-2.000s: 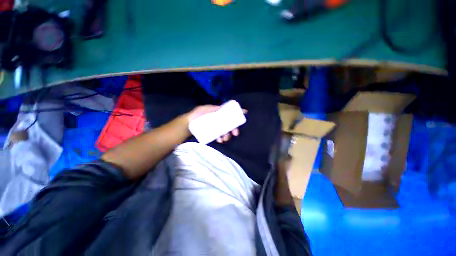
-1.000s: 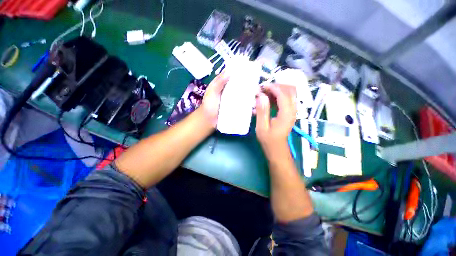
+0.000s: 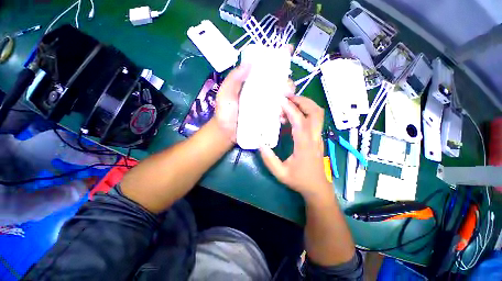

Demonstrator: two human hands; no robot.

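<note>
A white power bank case point(image 3: 263, 99) is held upright over the front part of the bench, overexposed so its surface detail is lost. My left hand point(image 3: 230, 101) grips it along its left side. My right hand point(image 3: 300, 145) is at its right side and lower end, with fingers touching the edge and the thumb at the bottom corner. White charging cables point(image 3: 269, 30) fan out just beyond the top of the case; whether they belong to it I cannot tell.
A phone point(image 3: 202, 107) lies behind my left forearm. A black fume extractor point(image 3: 144, 118) stands left. Blue-handled cutters point(image 3: 347, 151), an electric screwdriver point(image 3: 393, 211), white back covers point(image 3: 344, 90) and several open case halves point(image 3: 316, 41) lie right and behind. A charger plug point(image 3: 141, 15) lies at the back.
Two seconds ago the left hand held the white case over the lap; now it is above the bench. Since one second ago, the right thumb has moved down to the case's lower corner.
</note>
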